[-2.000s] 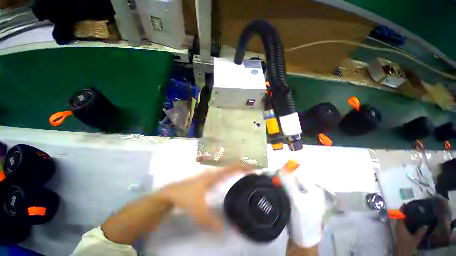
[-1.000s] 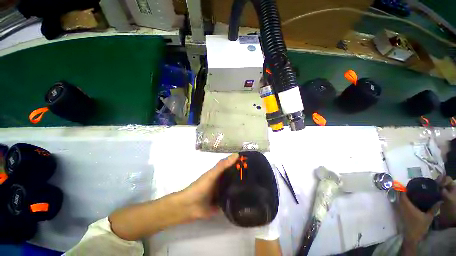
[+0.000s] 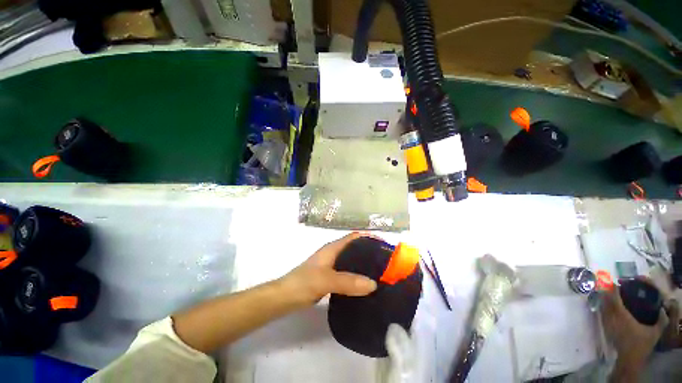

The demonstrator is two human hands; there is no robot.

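Observation:
A black fabric speaker (image 3: 370,318) with a bright orange strap (image 3: 401,263) is held over the white bench. My bare left hand (image 3: 336,273) grips its upper left side, with the thumb across the front. My right hand (image 3: 400,355), in a white glove, is at the speaker's lower right edge, blurred and partly hidden. Its fingers touch or nearly touch the speaker; whether it grips is unclear. Dark tweezers (image 3: 437,281) lie just right of the speaker.
A plastic-wrapped tool (image 3: 487,303) lies diagonally at right. A white control box (image 3: 360,101), black hose (image 3: 422,67) and nozzle (image 3: 416,164) stand behind. Speakers (image 3: 56,299) cluster at left; others are on the green belt (image 3: 179,112). Another person's hands (image 3: 632,336) hold a speaker at far right.
The speaker has been turned in my hands: the end face showed first, then the orange marks, now the orange strap. My gloved hand has moved from its right side to its lower edge.

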